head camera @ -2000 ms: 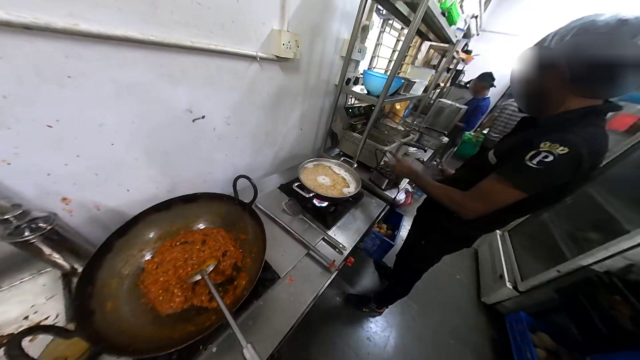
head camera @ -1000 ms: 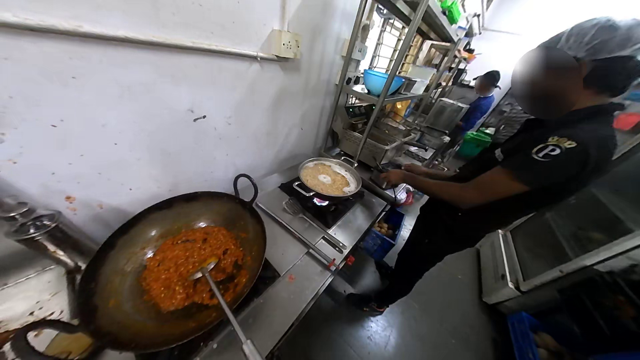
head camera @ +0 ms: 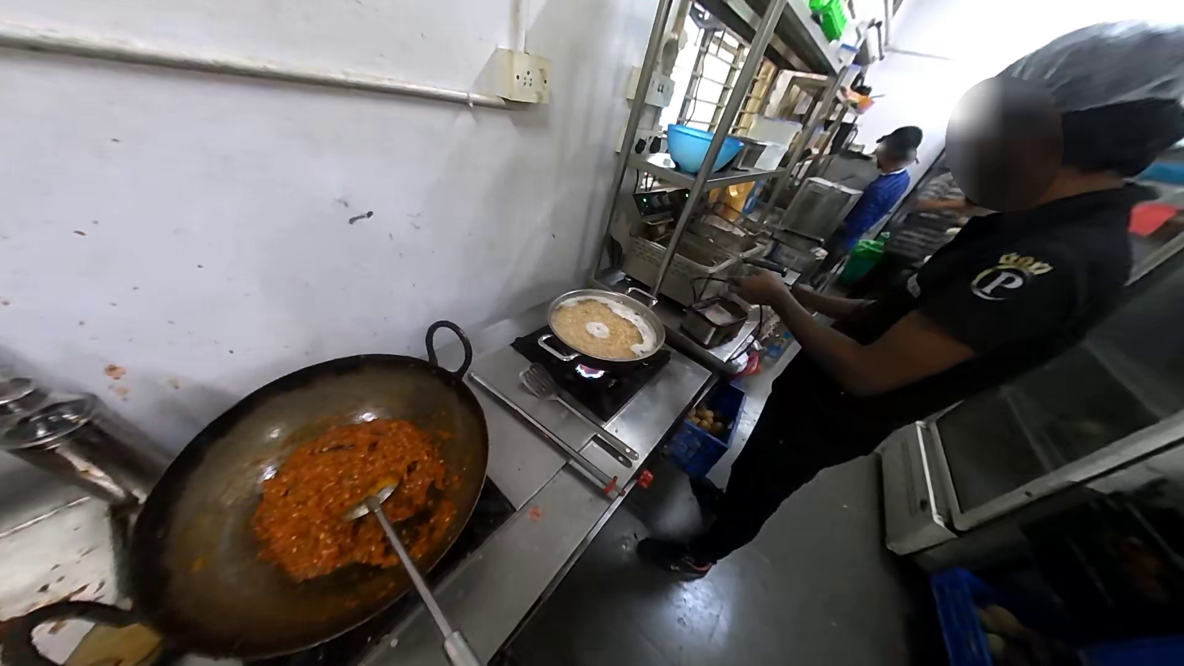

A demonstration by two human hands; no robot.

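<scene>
Neither my left hand nor my right hand shows in the head view. A large dark wok (head camera: 217, 592) with two loop handles fills the lower left. Inside it lies a thick orange-red cooked mixture (head camera: 324, 504). A long-handled metal ladle (head camera: 416, 578) rests with its head in the mixture, its handle running out past the wok's rim to the bottom edge. Farther off, a shallow two-handled pan (head camera: 601, 328) with a pale, frothy liquid stands on a burner with a flame showing beneath. A slotted metal turner (head camera: 573, 412) lies on the steel counter beside that burner.
A co-worker (head camera: 962, 314) in black stands at the right, hands near a fryer (head camera: 680, 268). Steel shelving (head camera: 740, 176) holds a blue bowl (head camera: 703, 148). Blue crates (head camera: 708, 430) sit on the floor. Metal canisters (head camera: 69, 435) stand left of the wok. Another person (head camera: 874, 199) is farther back.
The co-worker's hands have come together and moved over the fryer area, holding a dark handle. The wok, ladle and pan stay where they were.
</scene>
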